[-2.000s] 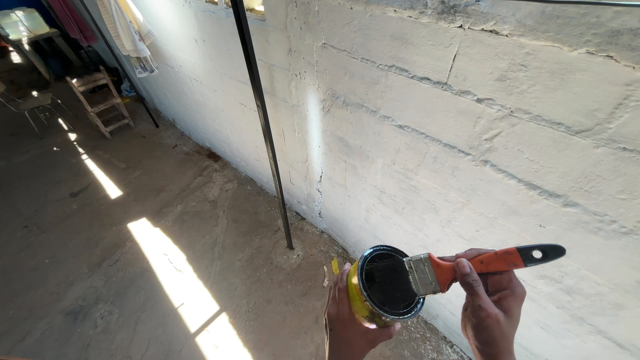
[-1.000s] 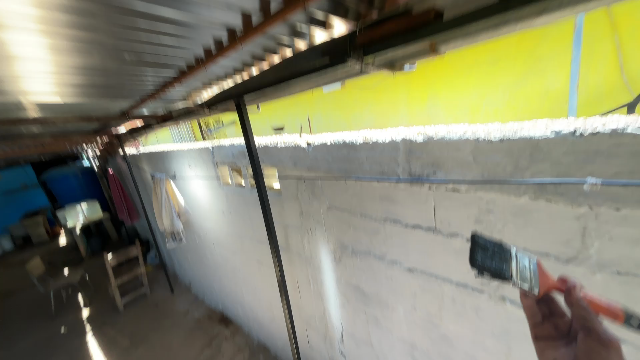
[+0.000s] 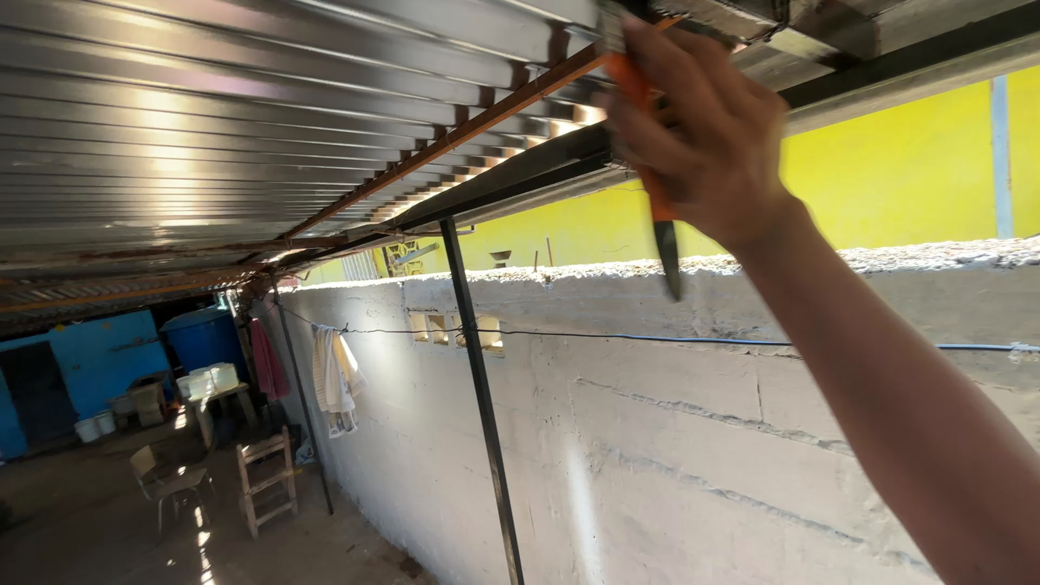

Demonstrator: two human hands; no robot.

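Note:
My right hand [image 3: 703, 134] is raised at the upper middle right, shut on the orange handle of a paintbrush [image 3: 642, 89]. The brush stands nearly upright, with the dark tip of its handle hanging down and its metal ferrule at the top edge of the view. Its bristles are blurred or cut off there. Close by are a rust-coloured roof purlin [image 3: 455, 138] and a dark metal beam [image 3: 520, 183] under the corrugated metal roofing [image 3: 203, 106]. Whether the bristles touch metal I cannot tell. My left hand and the paint can are out of view.
A dark metal post [image 3: 479, 390] stands before the pale block wall [image 3: 691, 439]. A thin cable [image 3: 601, 335] runs along the wall, with cloths [image 3: 333, 374] hanging farther left. Beyond are a wooden chair [image 3: 266, 483], a metal-legged chair [image 3: 171, 483], a table [image 3: 219, 394] and a blue tank [image 3: 203, 337].
The view has swung up from the floor to the roof. My right hand has lifted the brush from over the paint can to the roof beams. My left hand and the can have left the view.

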